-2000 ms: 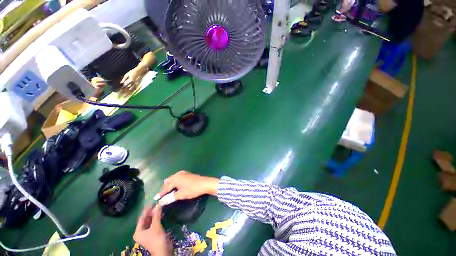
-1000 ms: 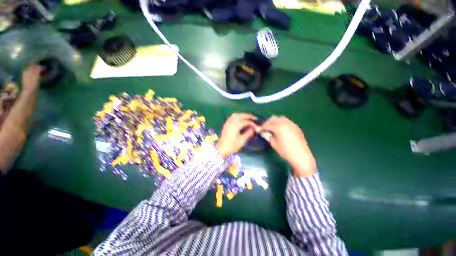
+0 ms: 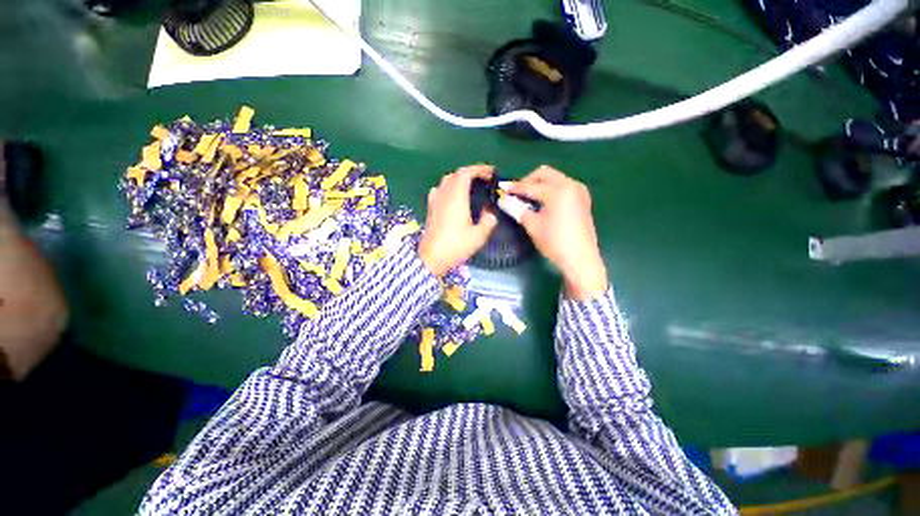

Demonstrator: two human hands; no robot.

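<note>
A black ribbed fan head (image 3: 501, 245) sits on the green bench in front of me, partly hidden by my hands. My left hand (image 3: 456, 220) grips the black fan part at its upper left side. My right hand (image 3: 554, 220) is at its upper right, with thumb and forefinger meeting near a small yellow-orange spot. A white patch (image 3: 512, 205) shows at my right fingers; I cannot tell if it is a finger wrap or a held piece. The heap of small silvery parts with yellow tabs (image 3: 293, 217) lies to the left, reaching under my left sleeve.
A thick white cable (image 3: 625, 128) crosses beyond my hands. Black fan heads lie past it (image 3: 527, 86) and to the right (image 3: 744, 136). Another sits on a pale yellow sheet (image 3: 272, 45) at the far left. Another person's arm (image 3: 28, 292) is at the left edge. A pale bar (image 3: 868, 245) is at right.
The view has swung from along the bench down to the heap and my hands, and is now closer. My hands stay together at the fan head.
</note>
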